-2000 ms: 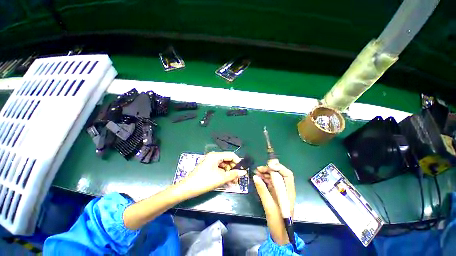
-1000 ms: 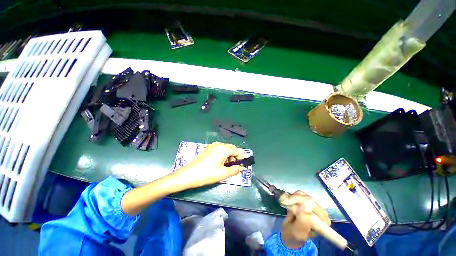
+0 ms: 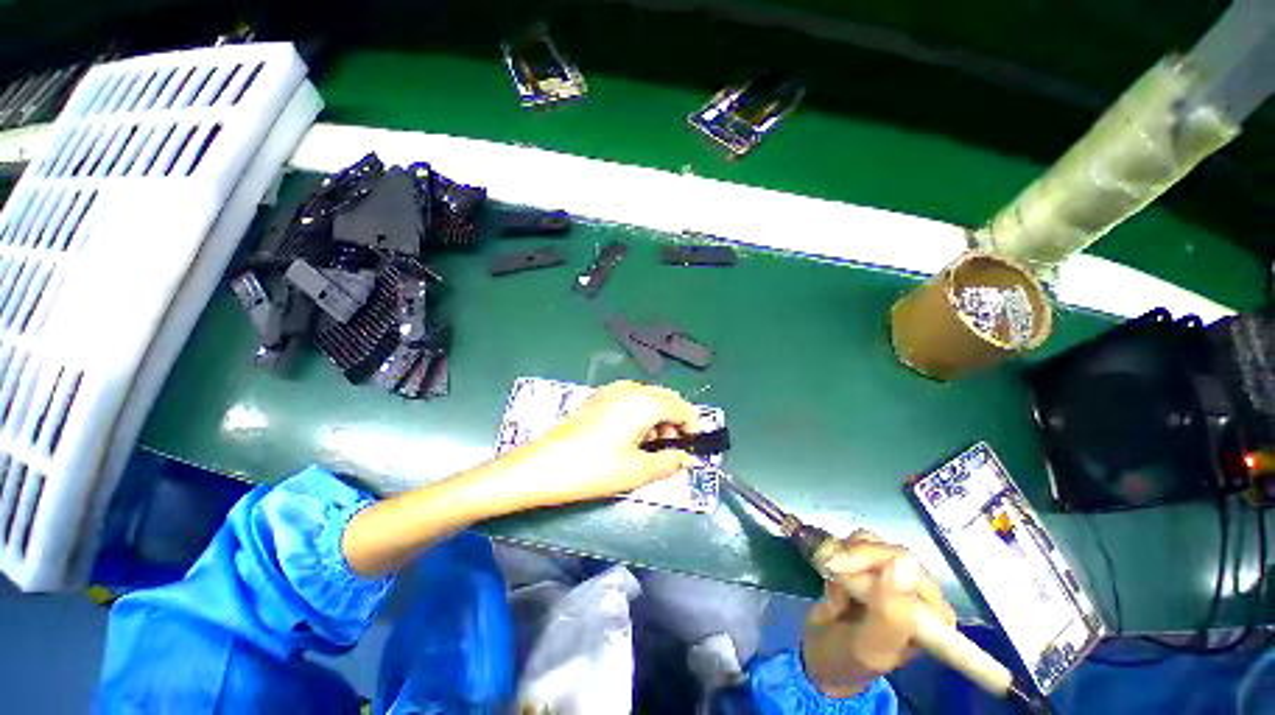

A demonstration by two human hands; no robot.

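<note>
My left hand pinches a small black part between thumb and fingers over a white printed card, which it partly covers. My right hand holds a soldering iron with a pale handle. The iron's metal shaft points up and left, its tip close to the lower edge of the black part; whether they touch I cannot tell. Loose black parts lie beyond the card, and a tangled heap of black parts lies to the left.
A white slotted tray stands at the left. A brown pot with silvery filling sits by a wrapped post. A second white card lies angled at right, near a black square device and cables. Phone-like assemblies lie on the green belt.
My right hand has lowered and turned the iron, which first pointed up, so its tip is now at the black part. My left hand still holds the part. The whole view has shifted slightly.
</note>
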